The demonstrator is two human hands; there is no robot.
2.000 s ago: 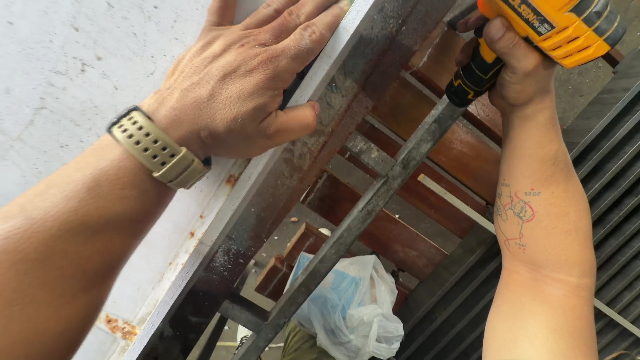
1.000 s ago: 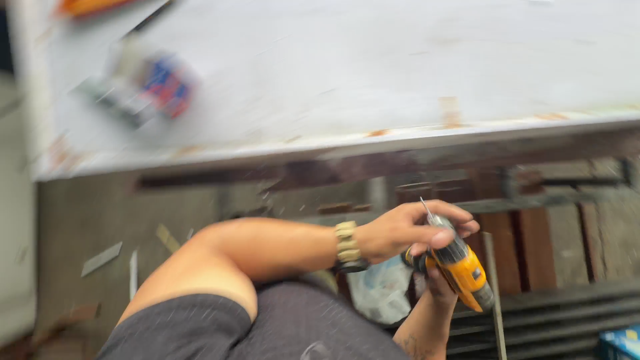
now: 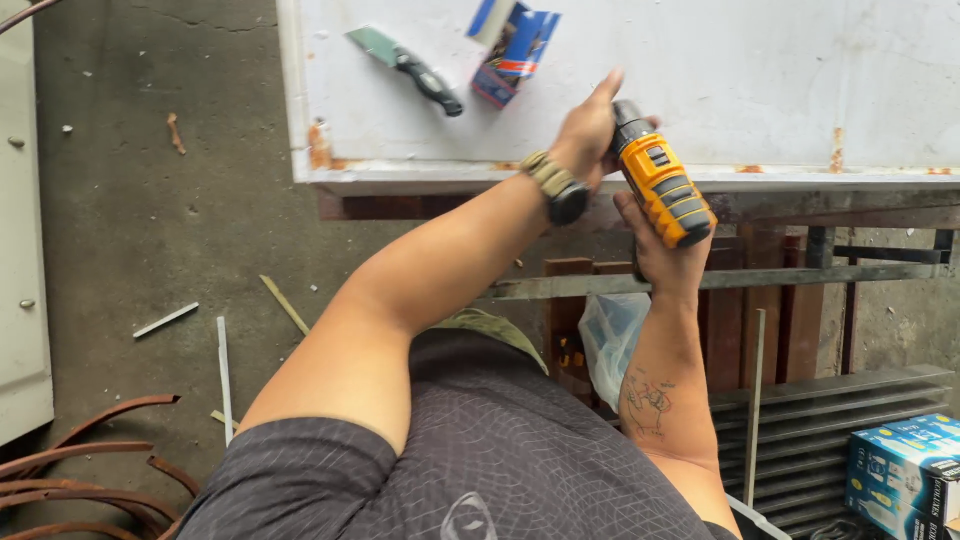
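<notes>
A yellow and black cordless drill (image 3: pixel 664 180) is held over the edge of a white metal table (image 3: pixel 675 82), its chuck towards the tabletop. My right hand (image 3: pixel 671 259) grips its handle from below. Beside the chuck is my left hand (image 3: pixel 589 131), thumb raised, a watch on its wrist; whether its fingers, partly behind the drill, touch the chuck I cannot tell. A folding utility knife (image 3: pixel 424 81) with its blade out lies on the table, to the left of an opened blue and red small cardboard box (image 3: pixel 514 56).
Under the table edge run a steel bar (image 3: pixel 750 278) and reddish-brown slats (image 3: pixel 724 322). A plastic bag (image 3: pixel 611 337) hangs or lies near my right forearm. Black metal slats (image 3: pixel 795 450) and a blue carton (image 3: pixel 892 472) are at lower right. Rusty curved strips (image 3: pixel 75 454) lie lower left.
The view has swung widely. Two seconds ago my left hand lay flat on the white surface, apart from the drill; now it is beside the drill's chuck. The drill stays in my right hand.
</notes>
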